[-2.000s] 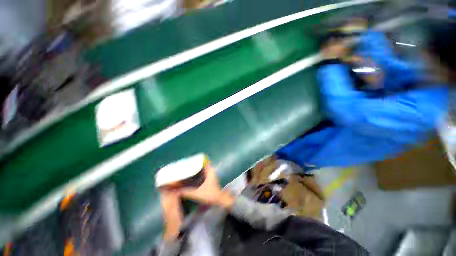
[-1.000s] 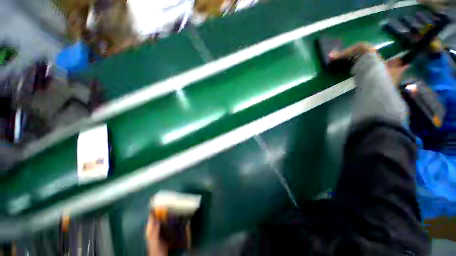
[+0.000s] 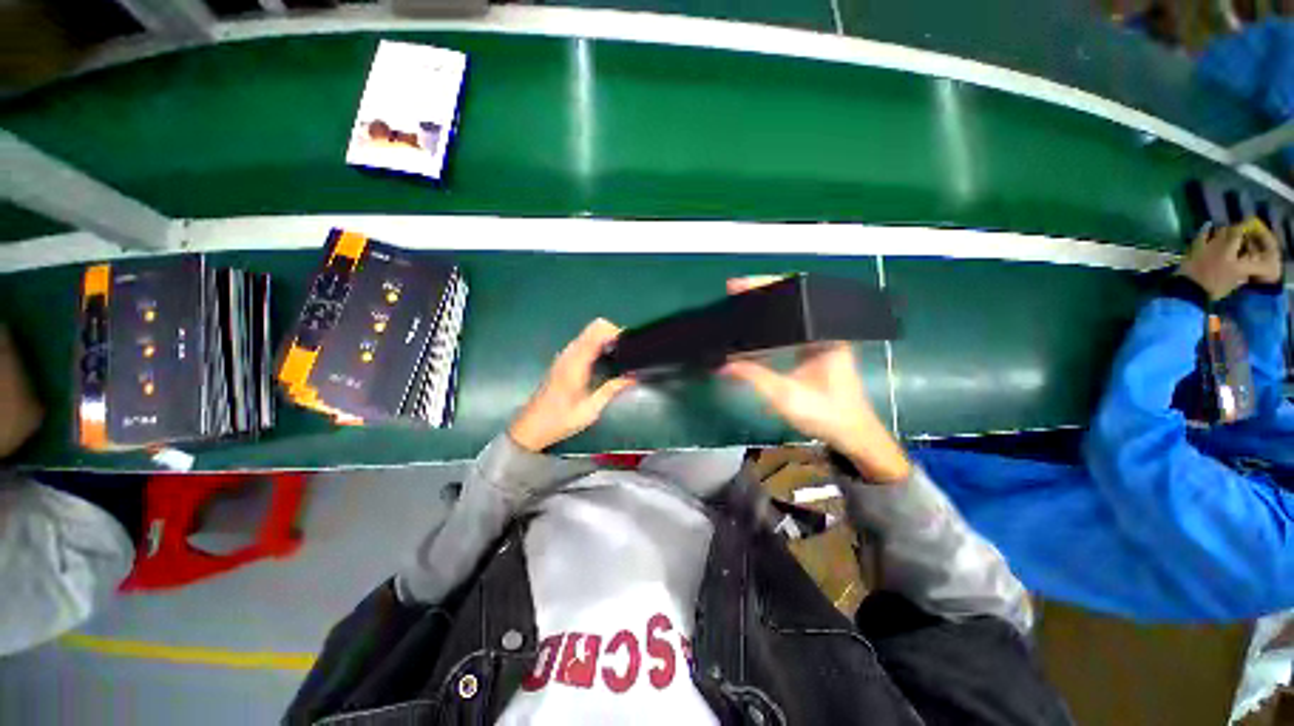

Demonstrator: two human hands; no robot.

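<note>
A plain black box (image 3: 710, 329) is held above the green work ledge in front of me, tilted, its right end higher. My left hand (image 3: 571, 386) grips its left end. My right hand (image 3: 812, 390) holds it near the right end, with fingers above and below. Two fanned stacks of black-and-orange sleeves lie on the ledge at the left: one stack (image 3: 149, 348) farther left and another stack (image 3: 366, 329) nearer my left hand.
A white-faced box (image 3: 407, 111) lies on the green belt (image 3: 681, 135) beyond the white rail (image 3: 610, 237). A blue-clad person (image 3: 1185, 454) works at the right. A red stool (image 3: 213, 528) stands below at the left; a brown carton (image 3: 823, 532) is below the ledge.
My right hand has come back from the belt at the far right and is now on a black box with my left hand. The pale-topped box in my left hand is no longer seen. The view has turned.
</note>
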